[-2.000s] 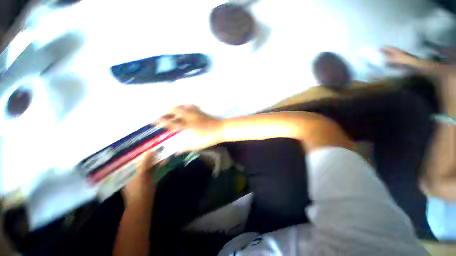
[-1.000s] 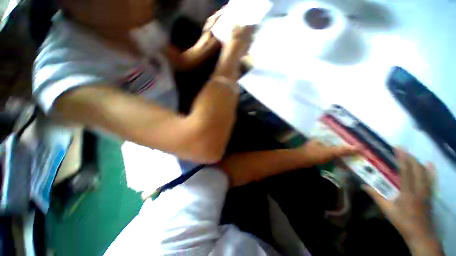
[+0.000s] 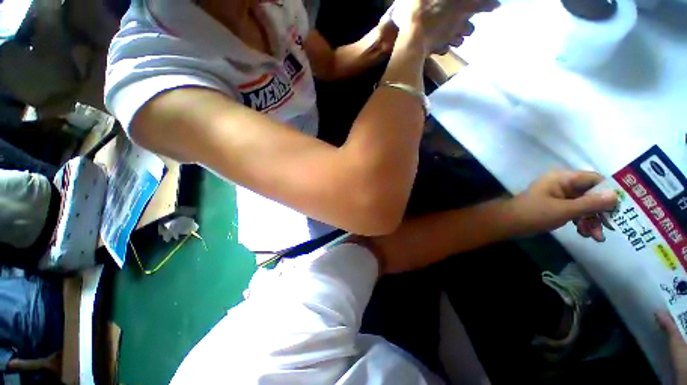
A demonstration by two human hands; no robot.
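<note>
A long printed card (image 3: 654,214) lies at the right, over the edge of the white table, and runs out of the picture. It has a dark blue strip with an oval logo, a red band and a white part with black characters and a QR code. My left hand (image 3: 566,201) reaches in from the left and holds the card's near left end between thumb and fingers. My right hand (image 3: 676,347) is mostly cut off by the right edge. Only a thumb or finger and part of the hand show, at the card's lower edge.
A person in a white printed shirt (image 3: 264,83) sits close on the left, arm bent, hands at the table's far edge. A white roll (image 3: 599,34) stands on the white table (image 3: 520,128). Papers and boxes (image 3: 128,199) are stacked left of the green floor (image 3: 169,301).
The view has swung left. The card, my hands and the roll now sit further right; the black bar-shaped device is out of view. My left hand still holds the card's end.
</note>
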